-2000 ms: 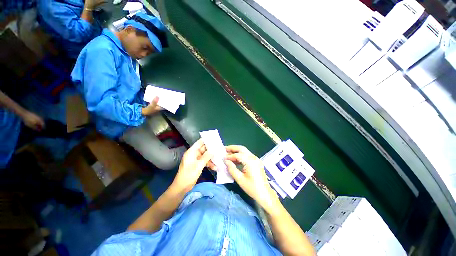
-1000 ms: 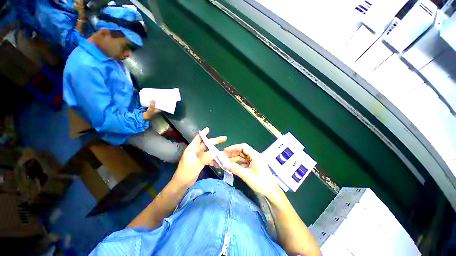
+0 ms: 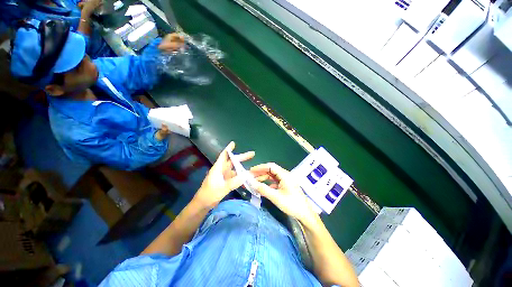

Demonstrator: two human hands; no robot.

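Observation:
A thin white strip or sheet (image 3: 242, 173) is held edge-on between my two hands, just above my lap at the bench edge. My left hand (image 3: 220, 178) holds its upper end, with some fingers spread. My right hand (image 3: 279, 188) is at its lower part, fingers curled. Whether it is a label or a folded paper I cannot tell. Two small white retail boxes with dark blue pictures (image 3: 326, 180) lie side by side on the green bench, right of my right hand, seemingly on top of others.
A stacked block of white boxes (image 3: 412, 249) stands at the lower right. More white boxes (image 3: 457, 28) sit on the bright shelf. A person in blue (image 3: 106, 112) sits at left with white boxes and clear plastic wrap (image 3: 193, 56). An open brown carton (image 3: 120, 196) is on the floor.
The white piece has turned from face-on to edge-on between my hands. The seated person has turned and reached across the bench, with clear plastic now at the outstretched hand.

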